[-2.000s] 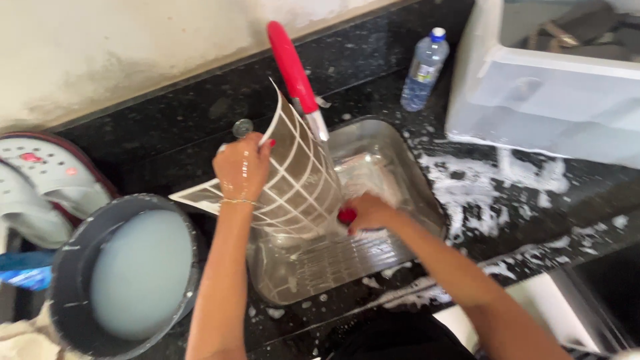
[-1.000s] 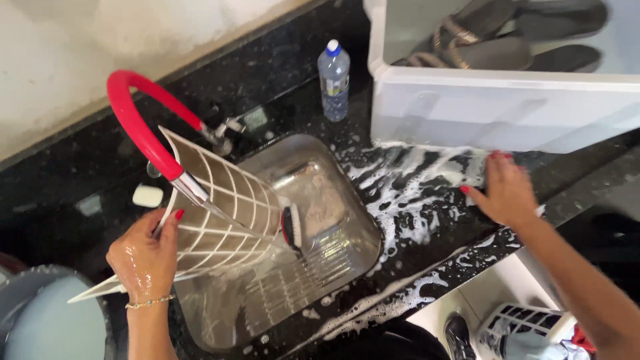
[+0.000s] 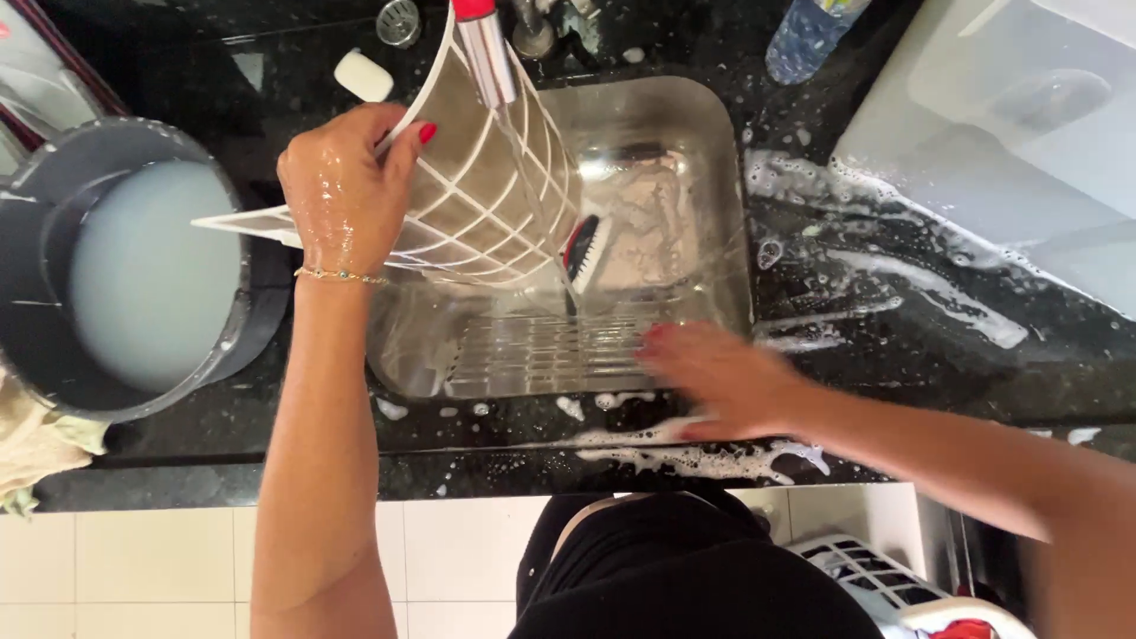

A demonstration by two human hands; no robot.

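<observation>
My left hand (image 3: 346, 191) grips the edge of a bent, flexible sheet with a white grid pattern (image 3: 479, 186), which curves down into the steel sink (image 3: 701, 115). Water runs from the faucet spout (image 3: 486, 58), in front of the sheet. A scrub brush with white bristles and a red and black body (image 3: 586, 248) rests in the sink against the sheet's lower edge. My right hand (image 3: 728, 377), blurred and with its fingers apart, is over the sink's front right rim and holds nothing. Suds lie on the counter beneath and beside it.
At the left stands a dark bucket of cloudy water (image 3: 155, 275), with a cloth (image 3: 40, 435) near it. Behind the sink are a bar of soap (image 3: 364, 76) and a metal strainer (image 3: 398, 23). A water bottle (image 3: 808, 40) and a translucent plastic bin (image 3: 1003, 151) stand at the right.
My right hand was in the sink by the brush, then on the sudsy counter near the bin; now it is at the sink's front rim. My left hand has kept hold of the sheet. The view has shifted.
</observation>
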